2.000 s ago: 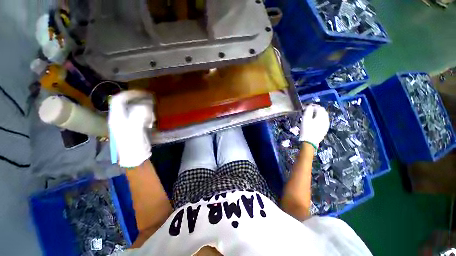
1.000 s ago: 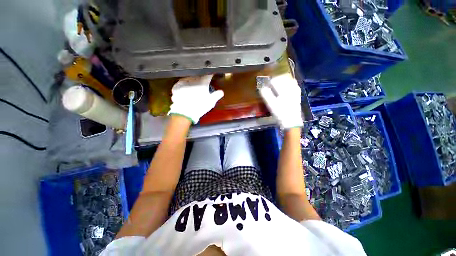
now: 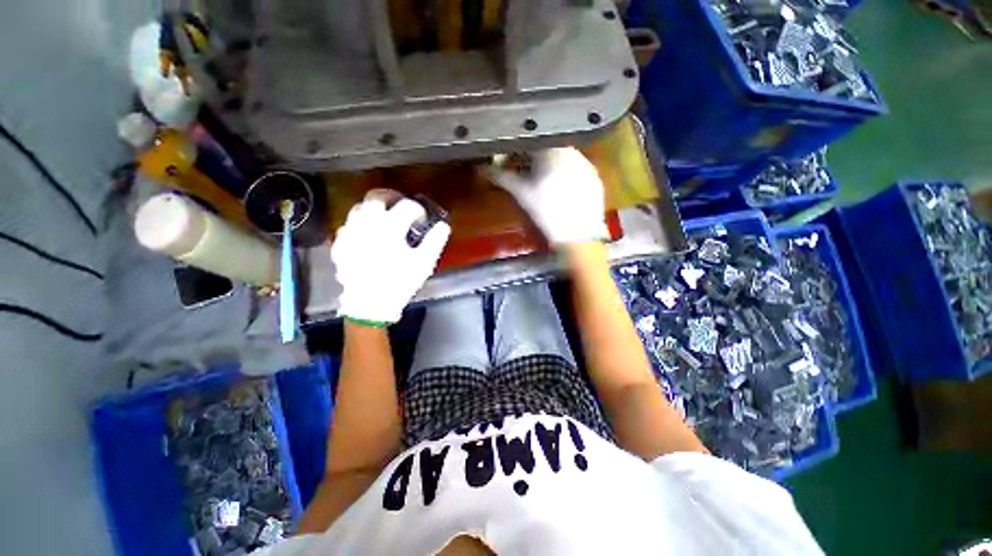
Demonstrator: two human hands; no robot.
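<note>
My left hand [image 3: 387, 261], in a white glove with a green cuff edge, is over the front of the press table and holds a small dark metal workpiece [image 3: 426, 222] at its fingertips. My right hand [image 3: 563, 196], also gloved, is under the front edge of the grey press [image 3: 446, 114], its fingers at a small metal piece [image 3: 516, 163] that is partly hidden. Amber sheet [image 3: 631, 165] and a red strip [image 3: 490, 248] lie under the hands. The die is hidden.
The oil brush [image 3: 287, 285] stands in the dark cup [image 3: 261, 202]. A white bottle [image 3: 207, 237], orange-yellow bottle [image 3: 170, 161] and dark phone-like rectangle [image 3: 202, 285] are at left. Blue crates with metal pieces stand at left [image 3: 131, 467] and right [image 3: 803, 458].
My left hand has drawn back toward me and now shows a workpiece at its fingertips. My right hand has moved left, under the press edge, with its metal piece.
</note>
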